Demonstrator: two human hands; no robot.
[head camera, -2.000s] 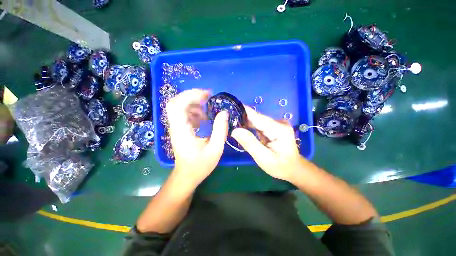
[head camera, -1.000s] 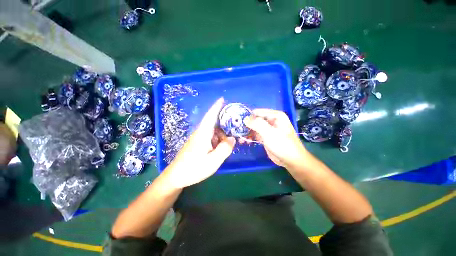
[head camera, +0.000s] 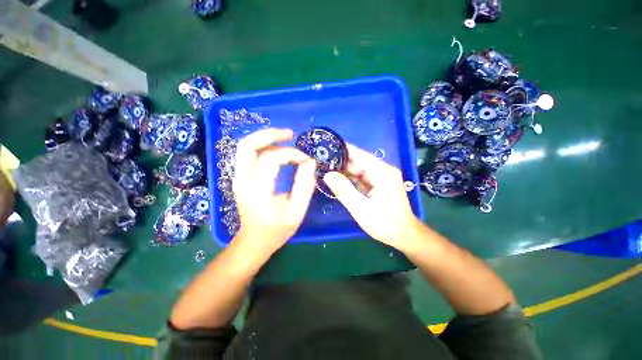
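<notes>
A round corded unit (head camera: 322, 150), dark blue with a pale ring-like centre, is held above the blue parts tray (head camera: 366, 91). My right hand (head camera: 373, 200) grips its right and lower side. My left hand (head camera: 274, 186) is at its left, thumb at the unit's lower left edge, fingers curled apart; whether it holds a ring or the cord cannot be told. A thin white cord curls below the unit. Silvery ring-and-link hardware (head camera: 229, 151) lies heaped along the tray's left side, partly behind my left hand. A single metal ring (head camera: 380, 154) lies on the tray floor.
A right-hand pile of units (head camera: 486, 112) and a left-hand pile (head camera: 184, 133) flank the tray on the green table. Clear plastic bags (head camera: 70, 204) lie far left, below a grey metal post (head camera: 77, 53). Loose units lie at the far side.
The unit has turned from a bright, face-up view to a darker, tilted one. My left hand has moved from beneath it to its left side, fingers curled. The camera view has shifted slightly.
</notes>
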